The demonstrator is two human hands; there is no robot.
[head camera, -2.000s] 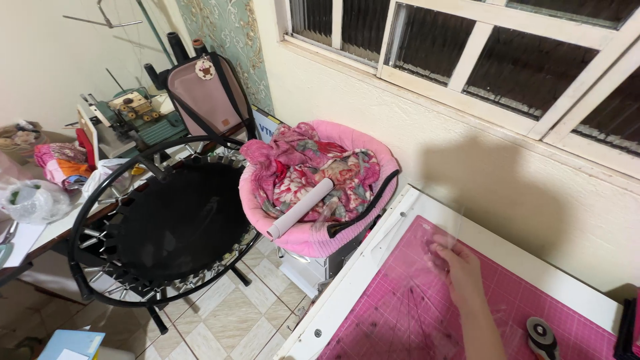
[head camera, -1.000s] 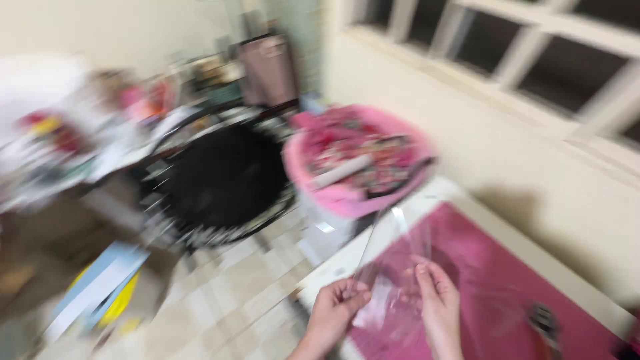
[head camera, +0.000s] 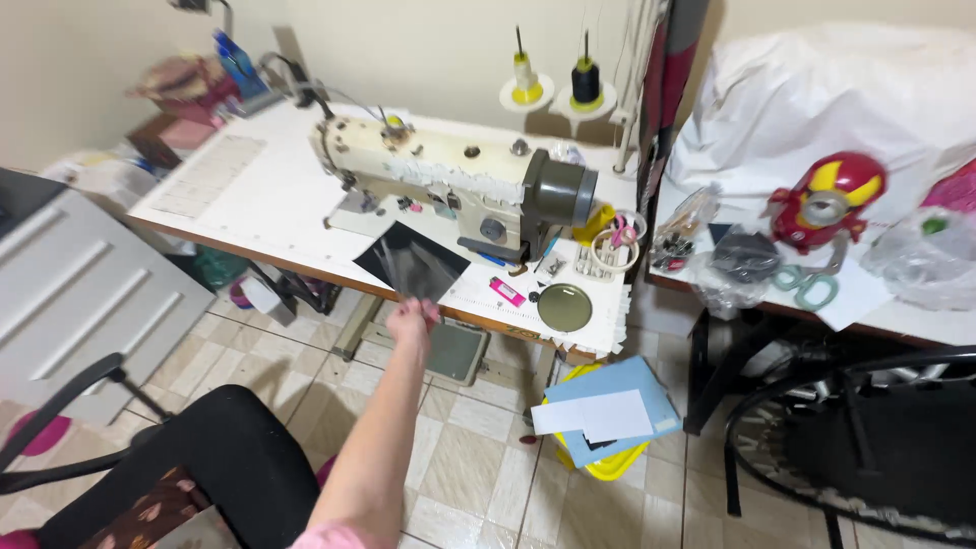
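My left hand [head camera: 412,316] reaches out at the front edge of the sewing machine table. Its fingertips pinch a clear plastic sheet [head camera: 418,280], whose outline is hard to make out against a black square piece [head camera: 379,259] lying on the white tabletop. Behind them stands a cream industrial sewing machine [head camera: 427,164] with a dark handwheel at its right end. A pink lighter [head camera: 506,291] and a round olive lid or dish [head camera: 564,307] lie to the right of the hand. My right hand is out of view.
A black chair [head camera: 229,450] stands at lower left. Blue and white sheets [head camera: 610,404] top a yellow container below the table. At right, a second table holds a red toy figure [head camera: 827,202], scissors [head camera: 816,292] and plastic bags, with a trampoline [head camera: 743,457] in front.
The view has swung far left, from the pink cutting mat to the sewing machine. Both hands were on the clear plastic a second ago; only the left shows on it now.
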